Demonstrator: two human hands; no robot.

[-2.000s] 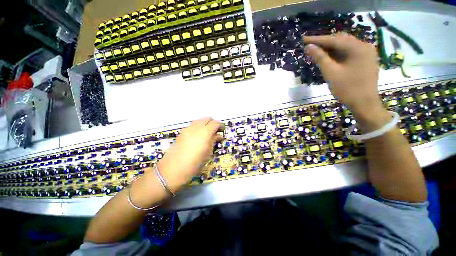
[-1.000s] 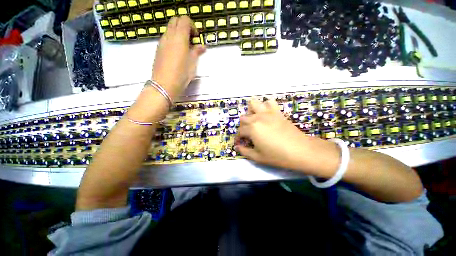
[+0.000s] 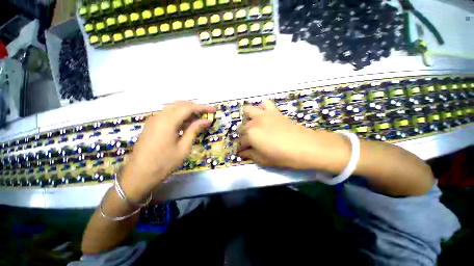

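The long circuit board panel (image 3: 312, 111) runs left to right, full of small parts. My left hand (image 3: 169, 137) is over its middle, with a small yellow-topped transformer (image 3: 209, 117) between thumb and fingertips, just above the boards. My right hand (image 3: 278, 137) is just right of it, low on the boards with fingers curled; its fingertips are partly hidden, so I cannot tell if they hold anything. Transformers with yellow tops stand in rows on the white transformer tray (image 3: 150, 60) behind the panel.
A loose pile of black components (image 3: 348, 34) lies at the back right, with green-handled pliers (image 3: 423, 23) beside it. A component bin (image 3: 53, 65) of dark parts stands at the back left. A blue bin (image 3: 154, 215) is low near my left forearm. A metal edge (image 3: 249, 176) runs along the front.
My left hand has come from the transformer rows down to the boards with a transformer in its fingers. My right hand, earlier over the black pile, stays on the boards.
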